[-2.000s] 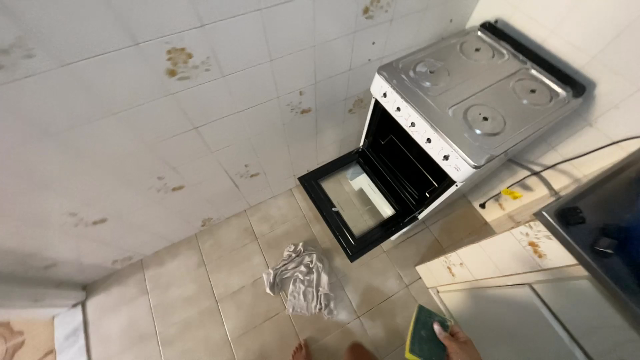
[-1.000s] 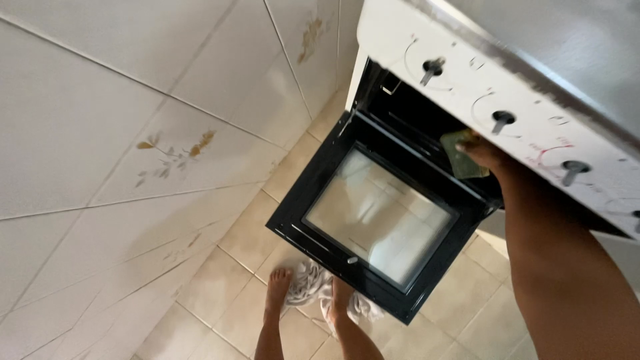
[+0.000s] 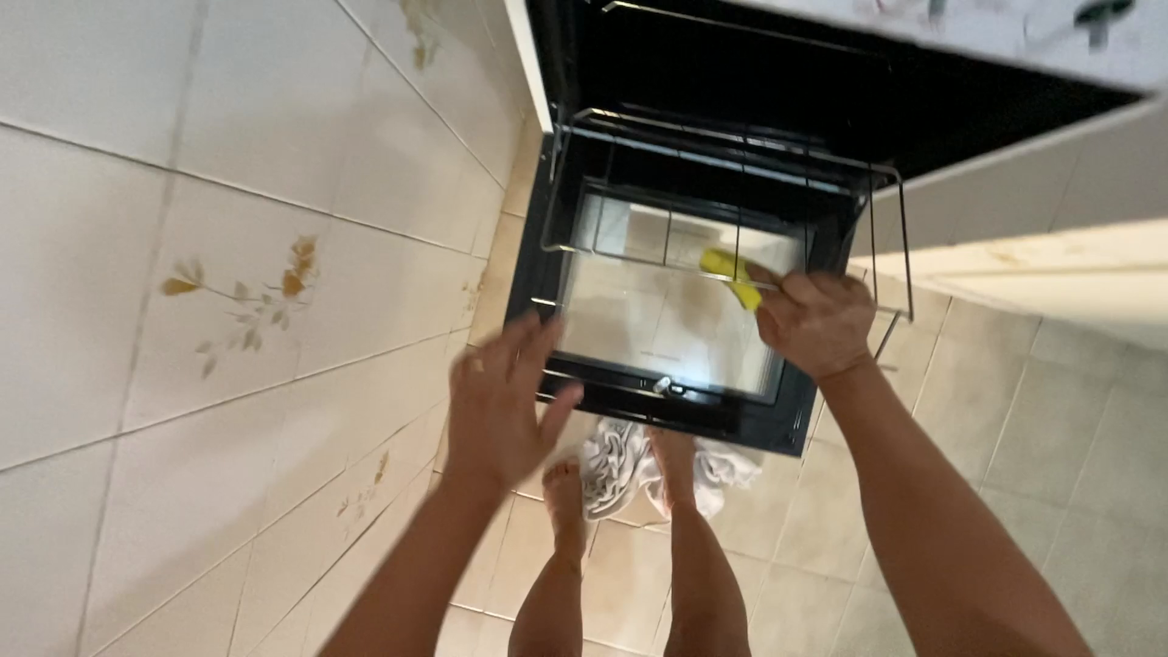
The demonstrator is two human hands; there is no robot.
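My right hand (image 3: 815, 324) grips a yellow-edged scrubbing sponge (image 3: 730, 276) together with the front edge of a wire oven rack (image 3: 671, 237). The rack is partly out of the oven cavity (image 3: 721, 82), over the lowered oven door (image 3: 593, 392) with its glass pane (image 3: 639, 315). My left hand (image 3: 506, 392) is blurred, fingers apart, at the left front corner of the door; it holds nothing.
A tiled wall (image 3: 246, 283) with flower motifs runs along the left. A crumpled cloth (image 3: 616, 465) lies on the tiled floor (image 3: 839, 520) by my bare feet. The stove's knob panel (image 3: 1031, 27) is at the upper right, a light cabinet (image 3: 1058, 274) below it.
The rack has come out over the open door. My right hand has moved out of the oven with the sponge, and my left hand has come into view.
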